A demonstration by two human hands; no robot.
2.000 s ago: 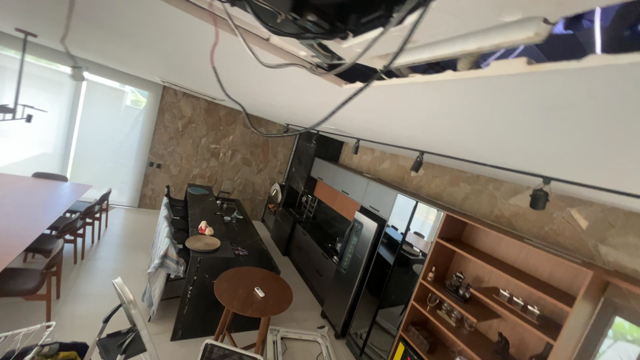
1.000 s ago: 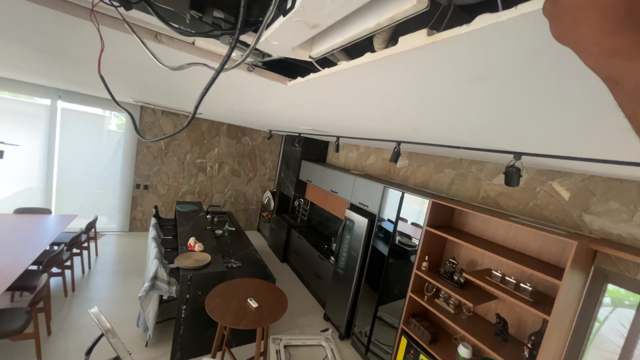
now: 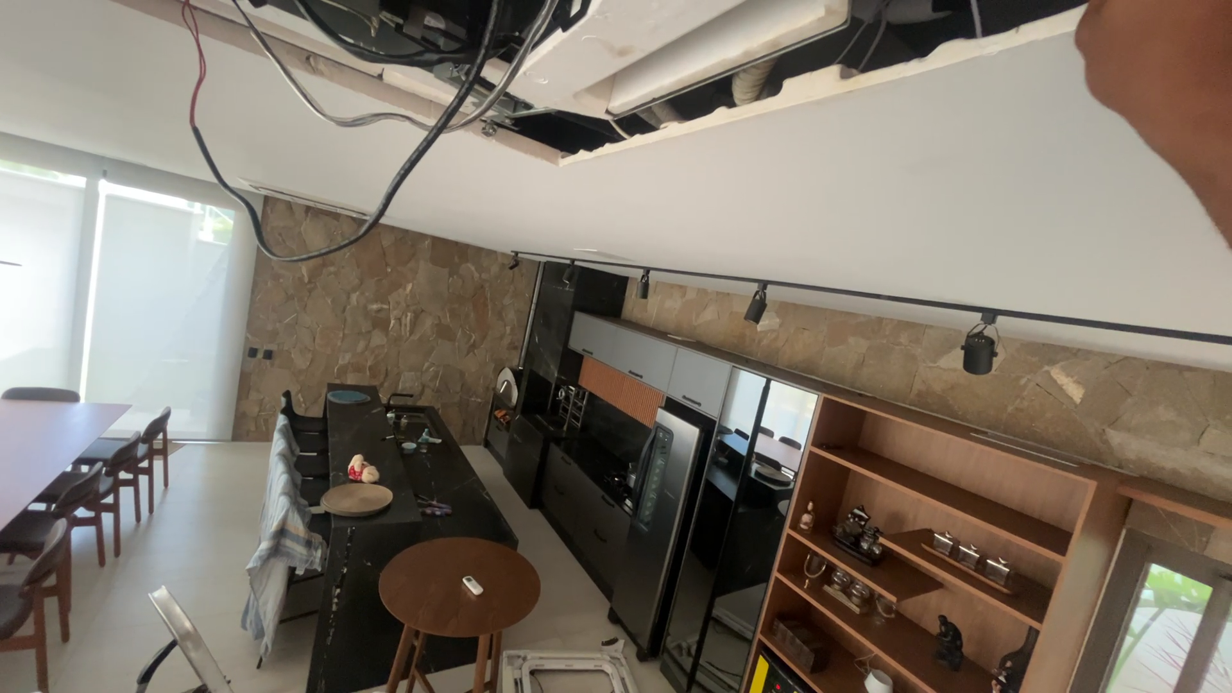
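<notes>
At the top right, part of my right hand [image 3: 1165, 96] is raised beside the broken edge of the white ceiling opening [image 3: 818, 96]; its fingers cannot be made out, nor whether it holds anything. My left hand is out of view. Inside the opening are a white casing [image 3: 626, 48], a ribbed hose [image 3: 753, 82] and dark parts. A black cable [image 3: 409, 164] hangs down in a loop, joined to thin red wires [image 3: 197, 82], with a grey cable [image 3: 332, 117] near it.
Below are a round wooden table [image 3: 423, 587] with a white remote control [image 3: 472, 585], a black stone island [image 3: 472, 481], a white frame-like panel [image 3: 568, 664] and a metal ladder part [image 3: 178, 626]. A black spotlight track [image 3: 866, 298] crosses the ceiling. Wooden shelves [image 3: 943, 481] stand right.
My right hand, not seen in the oldest frame, has come into view at the top right. The hanging cable loop shows farther left than in the oldest frame, as the view has shifted.
</notes>
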